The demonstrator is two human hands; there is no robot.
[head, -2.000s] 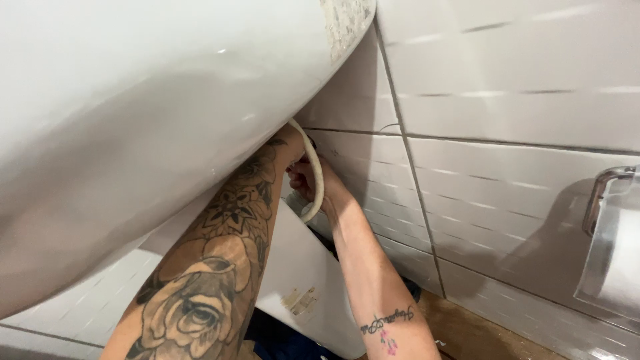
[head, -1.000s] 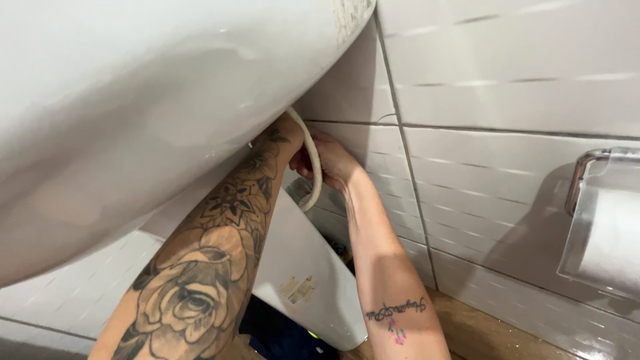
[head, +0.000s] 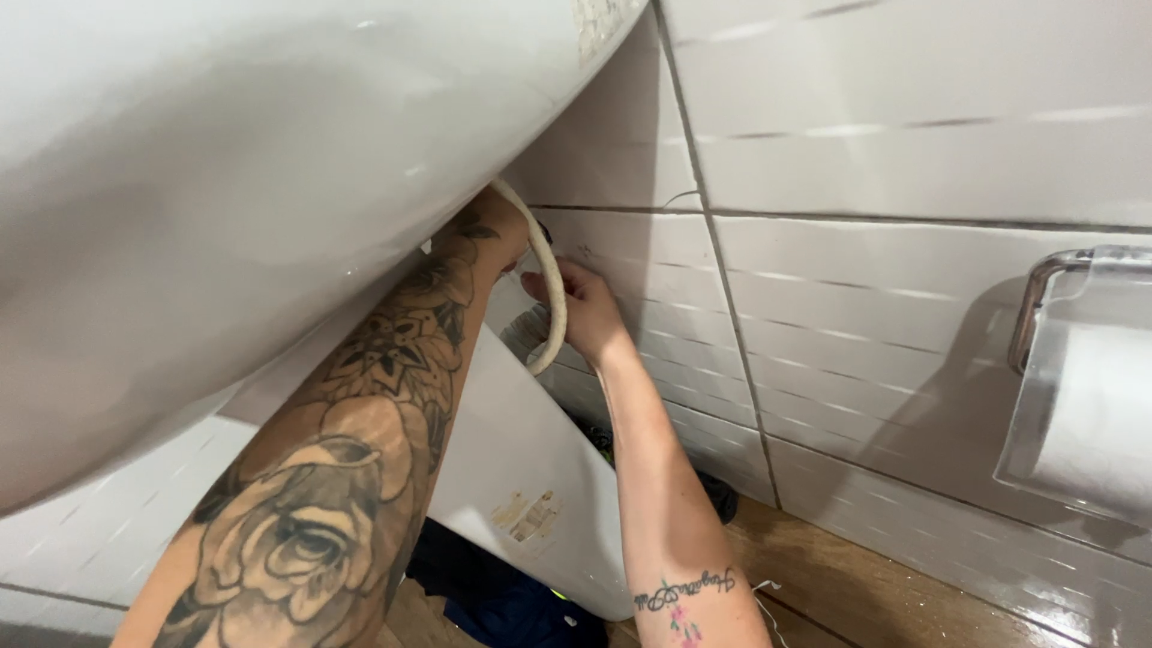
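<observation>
Under a white ceramic basin [head: 270,162], my left hand [head: 506,225] reaches up beside the basin's underside; its fingers are hidden behind the wrist and a hose. A pale flexible hose [head: 551,286] curves down from beneath the basin, between my two hands. My right hand [head: 580,301] is just right of the hose, fingers bent, partly behind it; whether it grips anything cannot be told. A white ceramic pedestal [head: 531,459] with a brownish residue patch leans at a slant below, between my forearms.
A tiled wall [head: 864,297] stands close on the right, with a toilet paper holder [head: 1026,315] and its roll under a clear cover. Dark blue cloth [head: 513,603] lies on the wood-look floor [head: 846,576] by the pedestal. Dark items are behind my right forearm.
My right hand has moved down and away from my left hand since a second ago. My left arm has stayed in nearly the same place beneath the basin.
</observation>
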